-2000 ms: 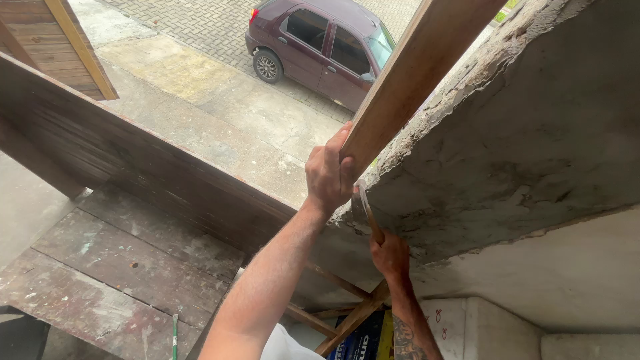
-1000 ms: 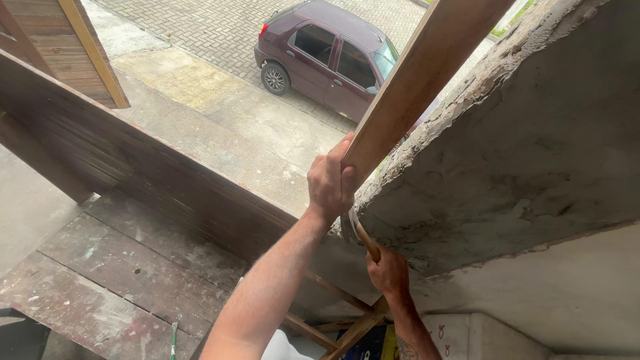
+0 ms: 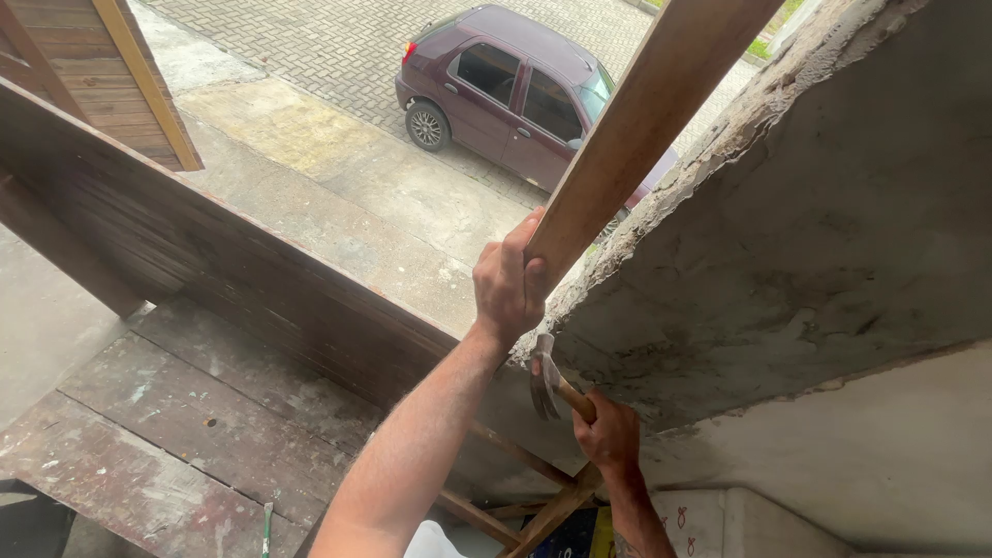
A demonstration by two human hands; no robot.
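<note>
My left hand (image 3: 511, 283) grips the lower end of a long wooden board (image 3: 628, 132), which slants up to the right beside the rough mortar edge of a plastered wall (image 3: 775, 256). Below and to the right, my right hand (image 3: 608, 430) is closed on the wooden handle of a claw hammer (image 3: 545, 376). The hammer's head is just under my left hand, near the wall's lower corner, with its claw pointing down. The board's lowest end is partly hidden behind my left hand.
A dark wooden plank barrier (image 3: 256, 263) runs diagonally at left, above a paint-stained plank surface (image 3: 186, 418) with a green-handled tool (image 3: 267, 531). Crossed wooden struts (image 3: 554, 508) stand below my hands. Beyond the barrier, a maroon car (image 3: 504, 101) is parked on paving.
The hammer's head, close against the wall's corner and board end earlier, now sits lower with its claw in view. My left hand keeps its hold on the board.
</note>
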